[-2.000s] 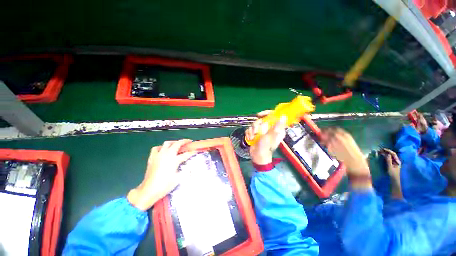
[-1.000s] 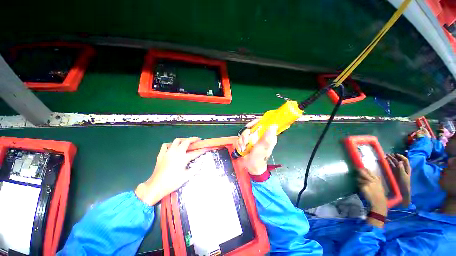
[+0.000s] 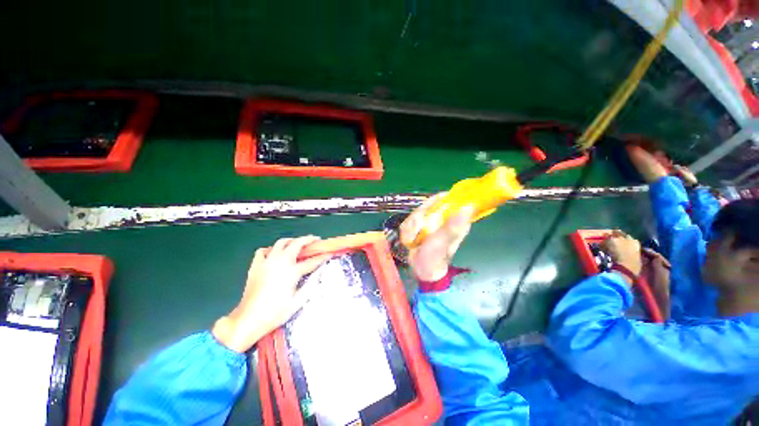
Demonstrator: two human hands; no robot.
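Observation:
An opened tablet with a bright white battery lies in a red-orange frame on the bench in front of me. My left hand rests on the frame's upper left corner and the tablet's edge. My right hand grips a yellow electric screwdriver, tilted with its cord end up to the right. Its lower end is by a dark round dish beside the frame's upper right corner; the tip is hidden by my hand.
Another framed tablet lies at the left. Framed tablets sit on the green belt behind a worn white rail. A yellow cord and black cable hang at right. Co-workers in blue work at right.
Since one second ago, my right hand and the screwdriver have shifted slightly right, off the frame's corner toward the dish. A co-worker's arm now reaches over the belt.

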